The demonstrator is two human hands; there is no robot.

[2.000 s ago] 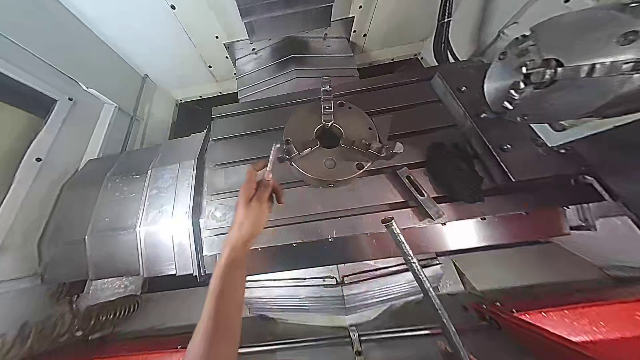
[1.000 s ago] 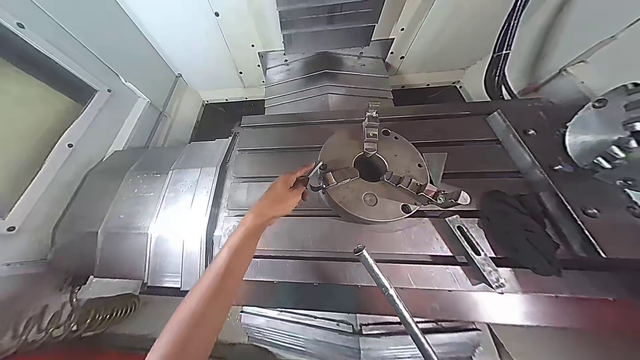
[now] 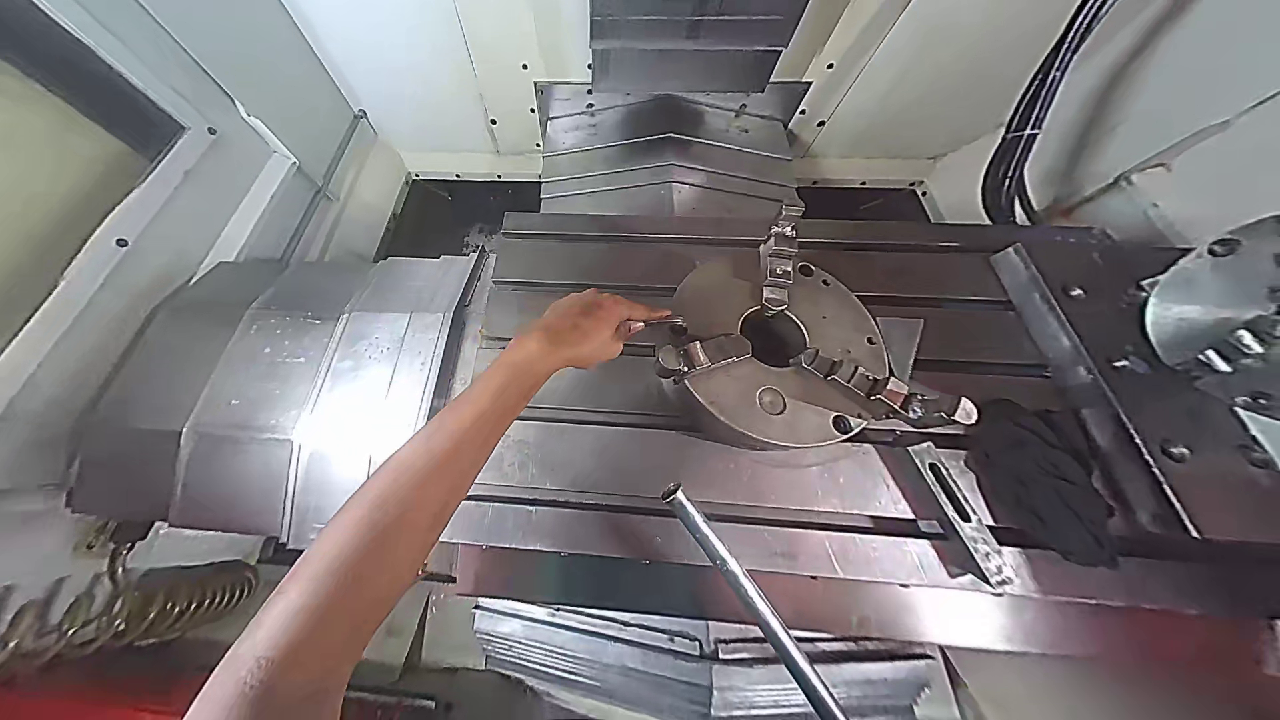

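Observation:
My left hand (image 3: 590,328) reaches in from the lower left and grips a small metal tool (image 3: 655,321), whose far end lies at the left rim of a three-jaw chuck (image 3: 725,400). Most of the tool is hidden by the fingers, so its kind is unclear. The chuck lies flat on a slotted machine table (image 3: 580,455), its round centre hole facing up. One jaw (image 3: 715,350) points left beside the hand, another (image 3: 780,262) points to the back, and the third (image 3: 850,375) points right. My right hand is not in view. A metal pipe (image 3: 745,585) rises from the bottom edge, its upper end before the chuck.
A slotted steel clamp strap (image 3: 985,555) and a black cloth (image 3: 1045,480) lie right of the chuck. Farther right are a flat steel bar (image 3: 1090,390) and a second chuck (image 3: 1215,300). Stepped way covers (image 3: 240,400) stand left; a coiled hose (image 3: 190,600) is lower left.
The upright metal piece in my left hand two seconds ago now lies nearly level at the chuck's left rim. The hand has turned palm down. The view has shifted and moved closer.

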